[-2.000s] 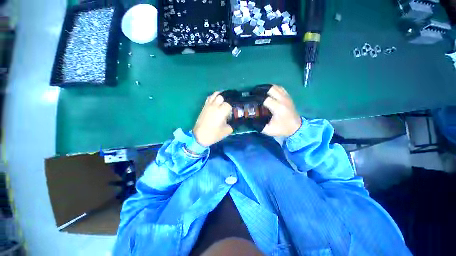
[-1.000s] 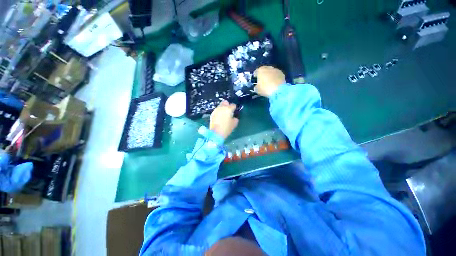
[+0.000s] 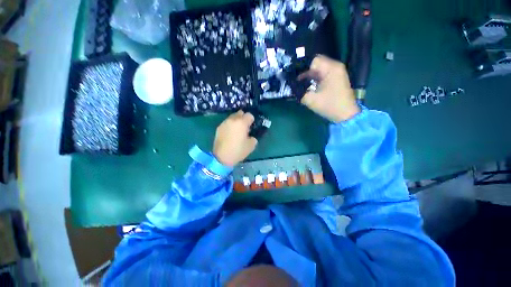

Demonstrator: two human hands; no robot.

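The assembly jig [image 3: 278, 172], a grey bar with an orange lower strip, lies on the green mat near its front edge. Several silver-white plates stand in its left and middle stations. My left hand [image 3: 236, 137], with dark finger coverings, is closed on a silver-white plate [image 3: 266, 123] just below the bins. My right hand [image 3: 329, 88] is at the lower right of the right bin [image 3: 330, 39], which has shiny square plates. A small bright piece [image 3: 312, 86] shows at its fingertips, pinched. The middle bin [image 3: 175, 61] has small dark and silver pieces.
The screw bin [image 3: 68, 126] and white round dish [image 3: 153, 81] are at left, with a few loose screws nearby. The electric screwdriver [image 3: 359, 47] lies beyond my right hand. Small sub-assemblies [image 3: 427, 95] and finned heat sinks [image 3: 488, 33] are at right. A plastic bag [image 3: 143, 19] is behind the dish.
My hands first held the jig, then left it on the mat and went to the bins. Since one second ago, the view has shifted and more silver-white plates show in the jig's stations than could be made out before.
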